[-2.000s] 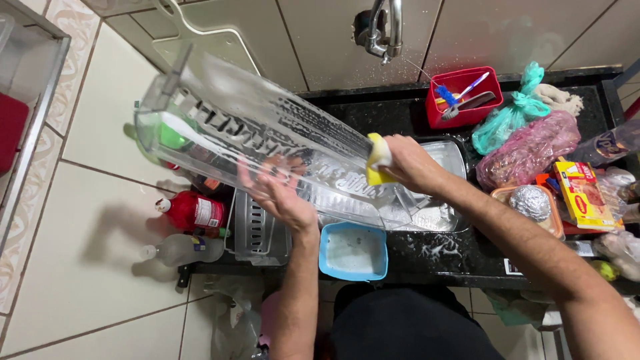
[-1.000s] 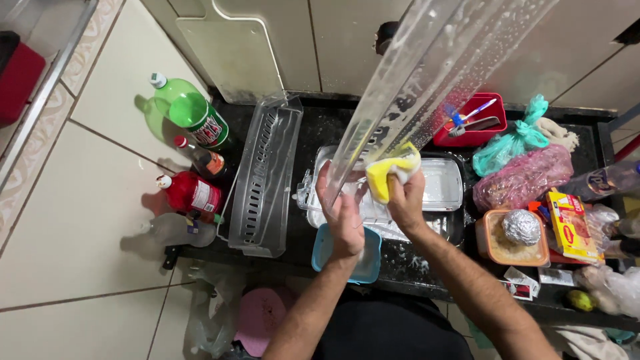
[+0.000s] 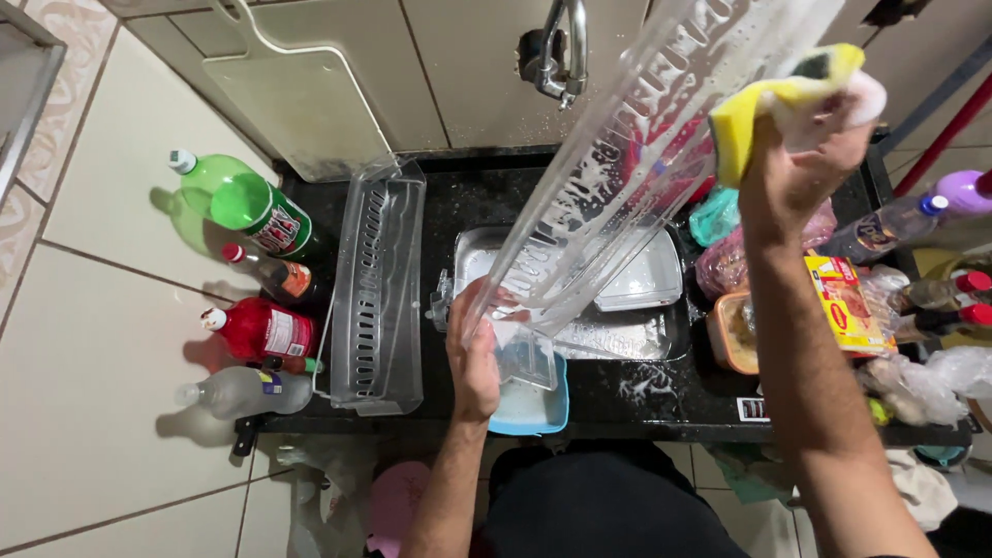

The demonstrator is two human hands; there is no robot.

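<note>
My left hand [image 3: 474, 353] grips the lower end of a long clear plastic slotted tray [image 3: 612, 155], which is tilted up over the sink and streaked with suds. My right hand [image 3: 814, 147], foamy at the fingers, holds a yellow sponge [image 3: 736, 132] beside the tray's upper right edge. Below the tray, a sink basin [image 3: 666, 349] holds a soapy white container [image 3: 643, 275]. A blue plastic tub [image 3: 535, 411] with whitish liquid stands at the counter's front edge, partly behind a clear plastic piece. To the left lies a second clear slotted tray [image 3: 380, 302].
A metal faucet [image 3: 570, 62] juts from the wall. Several bottles, one green [image 3: 248, 201] and one red [image 3: 267, 329], stand at left by a leaning white cutting board [image 3: 302, 101]. At right are an orange container [image 3: 728, 333], a yellow packet [image 3: 845, 298] and plastic bags.
My right hand with the sponge has moved up and right, away from my left hand. The long clear tray has swung from a flatter slant to a steep one since the oldest frame.
</note>
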